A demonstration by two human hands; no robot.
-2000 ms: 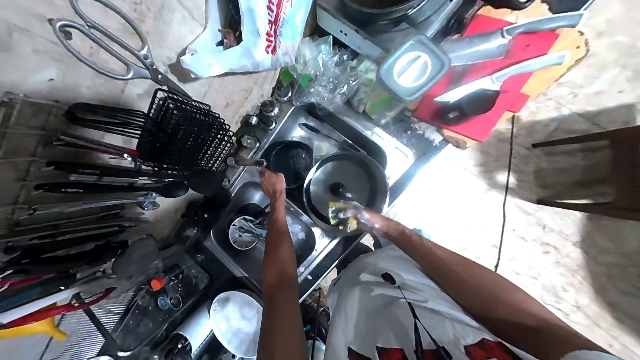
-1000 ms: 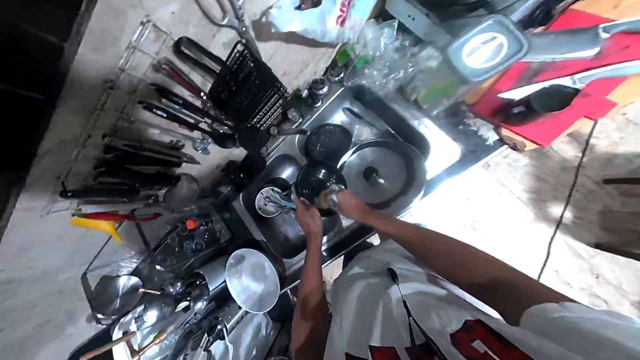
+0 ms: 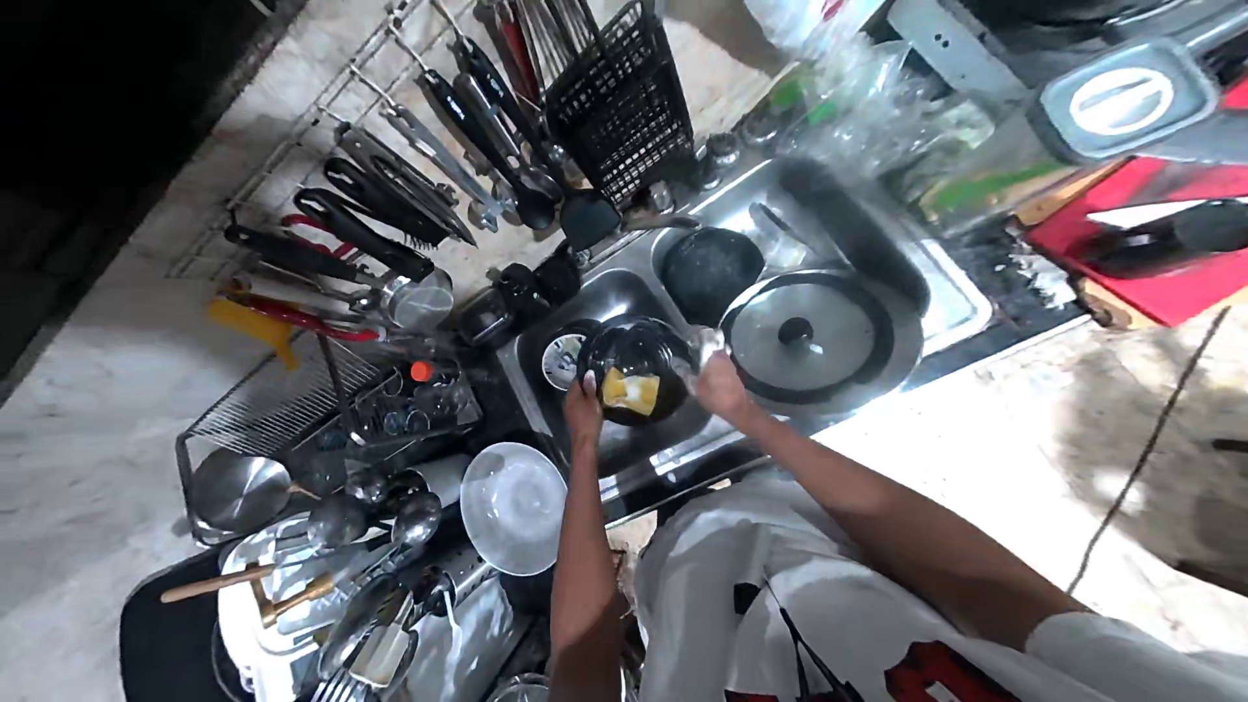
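Observation:
Over the left basin of the steel sink (image 3: 643, 466), my left hand (image 3: 585, 409) grips the near left rim of a dark round bowl or pan (image 3: 639, 341). A yellow sponge (image 3: 630, 391) lies inside it. My right hand (image 3: 720, 375) is at its right side, with white suds on the fingers; whether it grips the rim is unclear. Just right of that hand is a glass lid (image 3: 829, 341) with a black knob, resting over the right basin. Behind the lid sits a dark round pan (image 3: 712, 273). A container with utensils (image 3: 563, 361) stands in the left basin.
Utensils hang from a wire rack (image 3: 366, 78) on the wall, beside a black basket (image 3: 624, 107). Left of the sink are a white bowl (image 3: 514, 507), a dish rack (image 3: 322, 390) and piled kitchenware. Plastic bags (image 3: 877, 97) and a red cutting board (image 3: 1170, 263) lie to the right.
Two seconds ago my right hand held the sponge over the glass lid; now the sponge lies in the dark bowl or pan. My left hand has moved from behind the sink to that vessel's rim.

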